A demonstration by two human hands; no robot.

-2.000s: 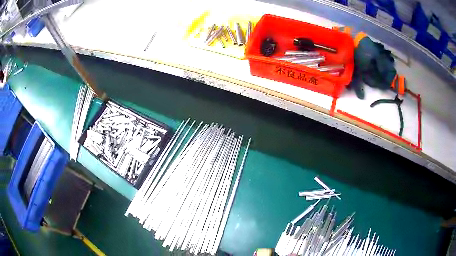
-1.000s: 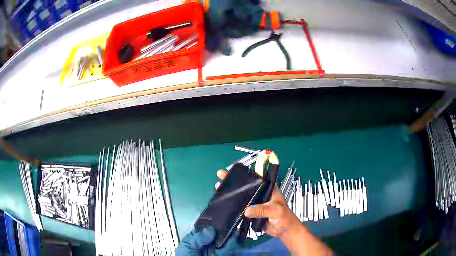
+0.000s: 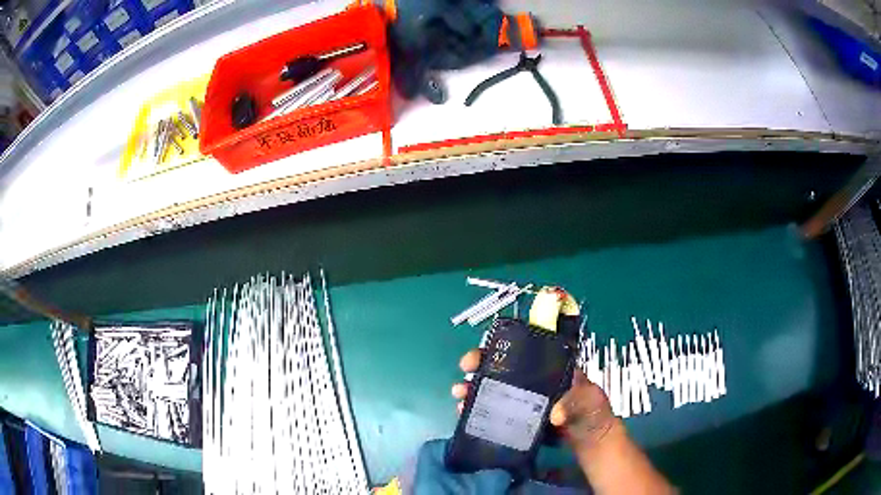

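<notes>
A black phone or handheld device (image 3: 509,392) with a lit light-grey panel is held upright over the green bench. My right hand (image 3: 589,416), bare, grips it from the right, with fingertips showing at its left edge. A yellow-and-black tool (image 3: 547,309) sticks up behind its top right corner, in the same hand. My left hand (image 3: 483,481), in a dark blue glove, is at the device's lower end, partly cut off by the bottom edge. Short silver rods (image 3: 633,372) lie in a row to the right, with a few loose rods (image 3: 488,304) behind the device.
Long thin rods (image 3: 275,387) and a black tray (image 3: 196,387) of short metal pieces lie left. The white shelf above bears a red box (image 3: 299,140), a yellow bin (image 3: 145,126), dark gloves (image 3: 435,39) and pliers (image 3: 526,66). More rods (image 3: 855,290) are at far right.
The view has swung right since the first frame, and both hands came into view. Since one second ago, the device has turned upright, its lit panel now facing me.
</notes>
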